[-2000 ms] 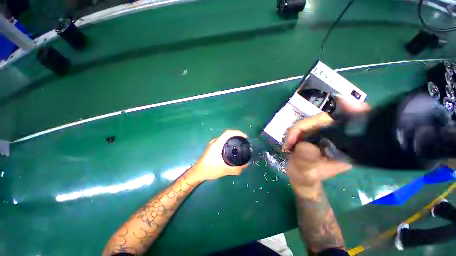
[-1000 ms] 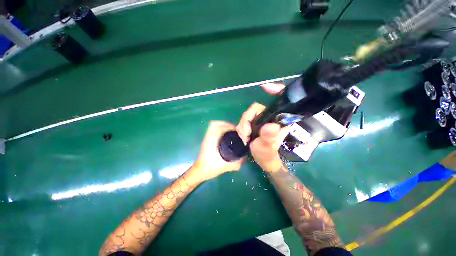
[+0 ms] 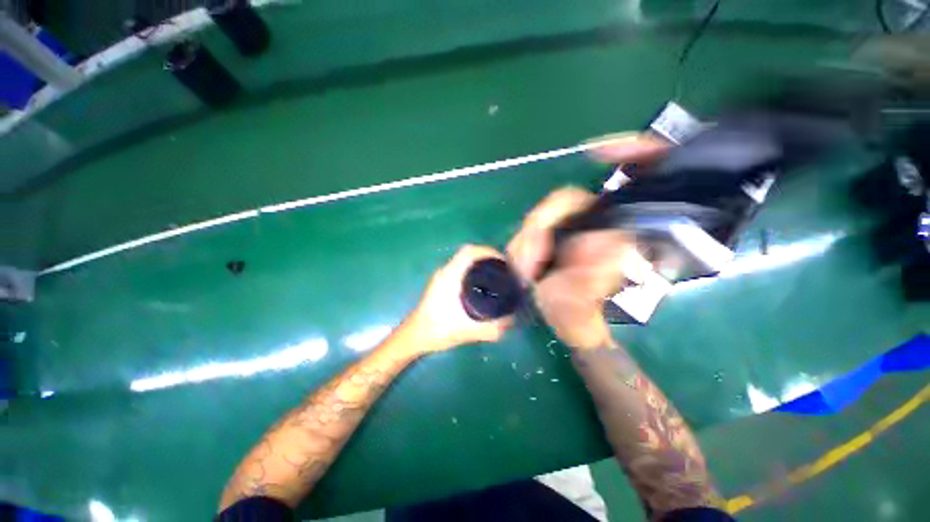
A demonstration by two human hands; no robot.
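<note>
My left hand is wrapped around a black cylindrical housing, its round dark end facing up, near the middle of the view. My right hand is blurred and grips the thick black electric screwdriver just right of the housing. The tool slants up to the right and is also blurred. Its bit is hidden or too blurred to see, so contact with the housing cannot be told. The white-and-black screw feeder is partly hidden under the tool and my right hand.
Dark housings stand at the upper left edge. Silver-topped housings cluster at the far right. A small dark piece and tiny silver specks lie on the green surface. A blue sheet and yellow floor line lie lower right.
The screwdriver came in from the right to the housing, and now my right hand and the tool have moved slightly right of it. My left hand keeps hold of the housing.
</note>
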